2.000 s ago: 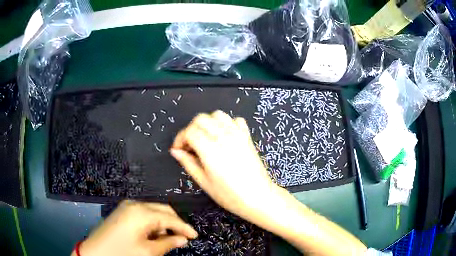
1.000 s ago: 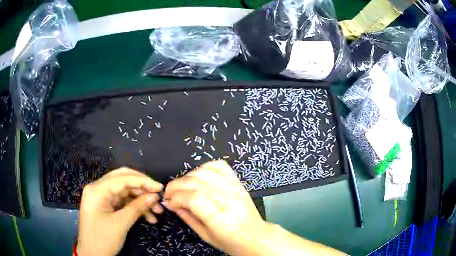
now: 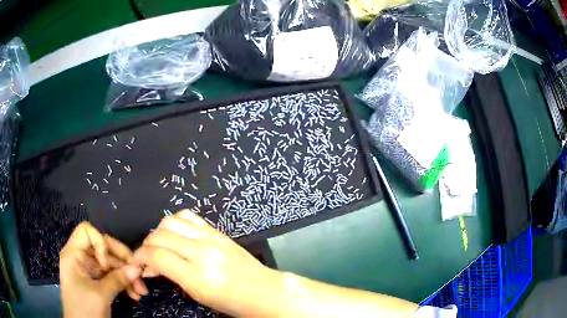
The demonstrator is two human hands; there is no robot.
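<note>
My left hand [image 3: 96, 270] and my right hand [image 3: 186, 258] meet fingertip to fingertip over the lower tray [image 3: 268, 253]. The fingers are pinched; any small part between them is too small or hidden to tell. The long black tray [image 3: 140, 146] lies behind them, with silvery pins [image 3: 280, 180] spread over its right half and a few at its middle. Tiny dark parts [image 3: 43, 230] are heaped at its left end. Dark and silvery bits [image 3: 168, 301] show in the lower tray, partly under my hands.
A pen-shaped tool [image 3: 395, 208] lies right of the long tray. A bag of pins [image 3: 404, 133], a large bag of black parts [image 3: 248, 40] and a small flat bag [image 3: 155, 68] lie around it. A black side tray [image 3: 497, 161] and blue basket [image 3: 497, 276] are at right.
My right hand has come from above the long tray to meet my left hand, and the fingertips stay together. The view has turned, so the trays and bags appear shifted left and tilted.
</note>
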